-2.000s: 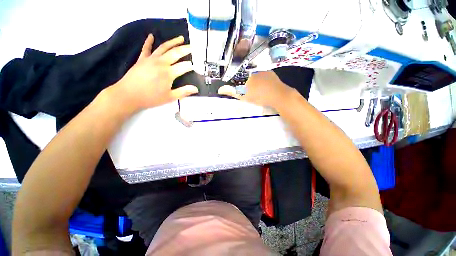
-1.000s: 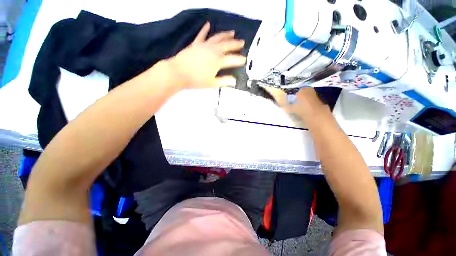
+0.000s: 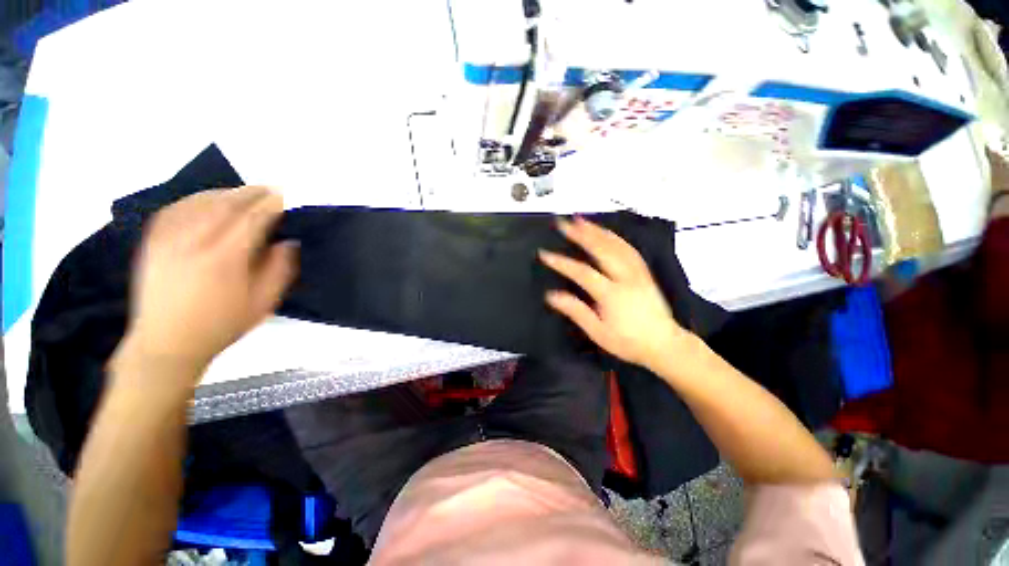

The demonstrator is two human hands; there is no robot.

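A black fabric piece (image 3: 420,271) lies stretched across the table's front part, in front of the sewing machine (image 3: 686,122). It bunches at the left and hangs over the table's front edge at both sides. My left hand (image 3: 210,265), blurred, is closed on the fabric at its left part, with the fingertips bent over it. My right hand (image 3: 614,293) lies on the fabric's right part with the fingers spread. The presser foot (image 3: 496,157) is behind the fabric and no cloth shows under it.
Red-handled scissors (image 3: 845,245) and a tan pad (image 3: 907,210) lie at the table's right end. A dark control panel (image 3: 894,124) is on the machine. Blue bins are below the table at left (image 3: 227,517) and right (image 3: 861,343). A measuring strip (image 3: 299,387) runs along the front edge.
The fabric has come out from under the machine head and moved toward me. My left hand has moved left and closed on it. My right hand has moved from the needle area onto the cloth.
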